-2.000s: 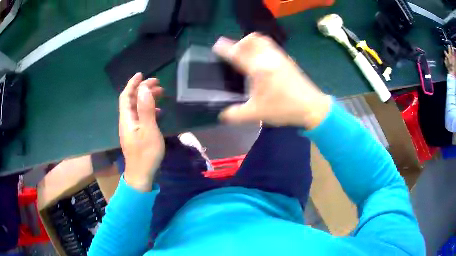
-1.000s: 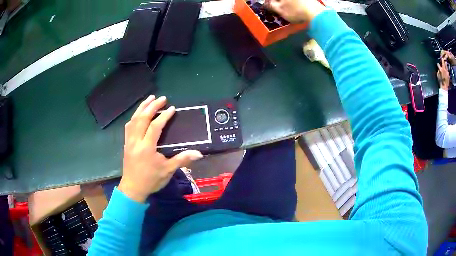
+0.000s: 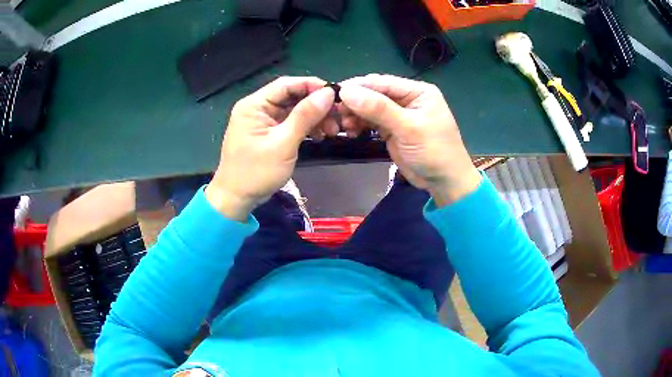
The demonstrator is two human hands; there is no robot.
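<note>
My left hand (image 3: 269, 140) and my right hand (image 3: 413, 132) meet over the bench edge. Their thumbs and fingertips pinch a small black part (image 3: 334, 91) between them. The black device unit (image 3: 345, 149) lies on the bench edge behind and below my hands. Only a dark strip of it shows, and its screen face is mostly hidden by my hands.
Flat black panels (image 3: 234, 59) lie at the back left. The orange parts box (image 3: 479, 15) is at the back. A mallet (image 3: 549, 99) and yellow-handled pliers (image 3: 564, 96) lie right. Cartons with black units (image 3: 103, 269) and white-grey slabs (image 3: 527, 202) stand below the bench.
My right hand has come back from the orange box to the middle. My left hand has let go of the device unit and risen. Both hands now pinch the small black part.
</note>
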